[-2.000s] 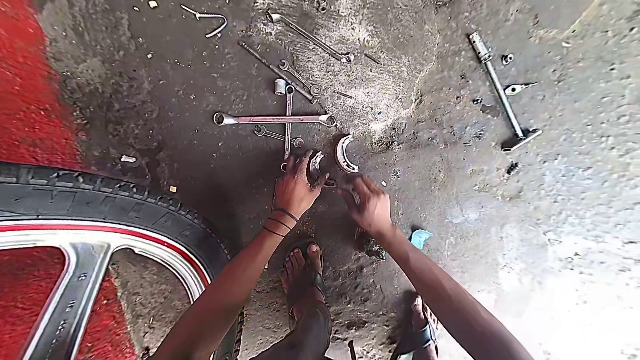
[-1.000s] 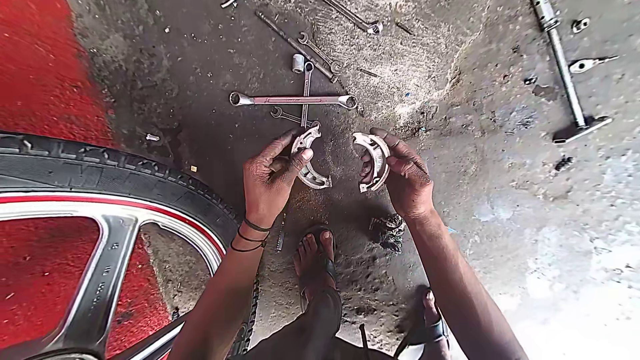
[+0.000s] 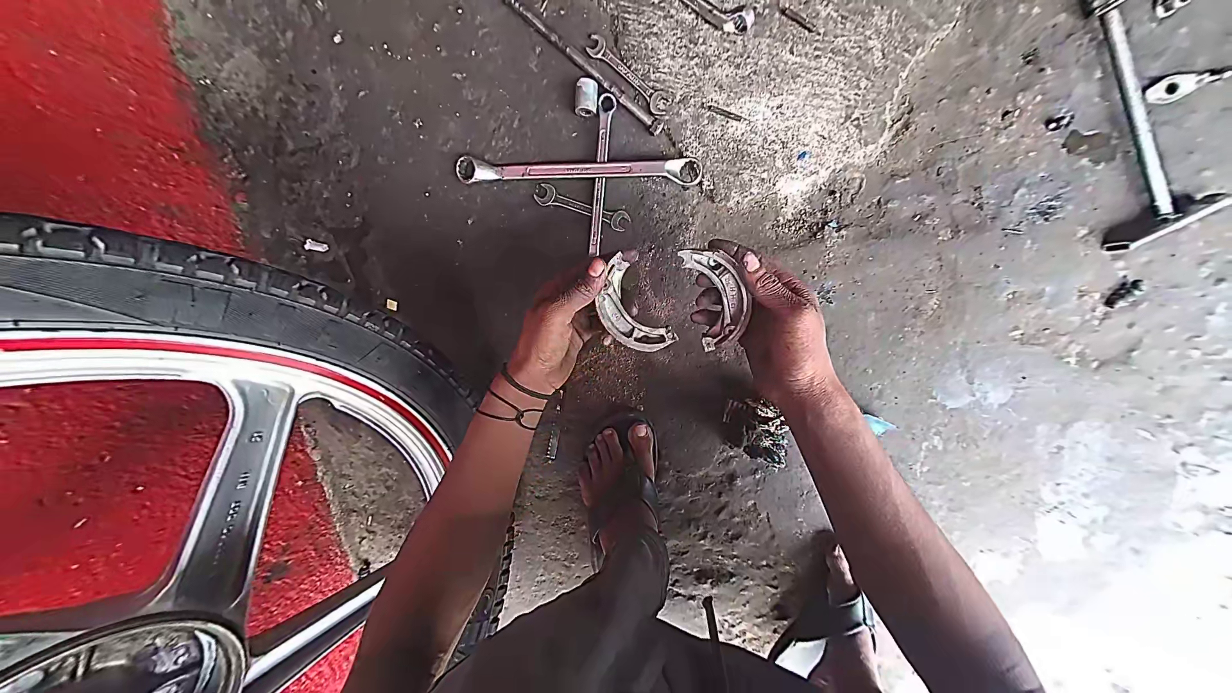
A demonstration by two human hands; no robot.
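Note:
My left hand (image 3: 561,322) grips a curved metal brake shoe (image 3: 626,322) between thumb and fingers, its open side facing right. A second brake shoe (image 3: 733,294) is held in my right hand (image 3: 784,322), curving the opposite way. The two shoes are apart, with a gap between their ends, above the concrete floor. Just beyond my hands, a large double-ended ring spanner (image 3: 587,170) lies across a thinner spanner (image 3: 602,144). A small open-ended spanner (image 3: 580,206) rests below the large one, and a socket (image 3: 586,97) stands near the thin spanner's top end.
A spoked motorcycle wheel with its tyre (image 3: 241,298) fills the left side, partly over a red floor area (image 3: 96,125). A T-shaped metal tool (image 3: 1141,115) lies at the far right. Further spanners (image 3: 630,75) lie at the top. A dark clump (image 3: 760,431) sits near my feet.
Two seconds ago both hands were low over the floor by the shoes. Now each hand holds one shoe up, facing the other. The view has shifted.

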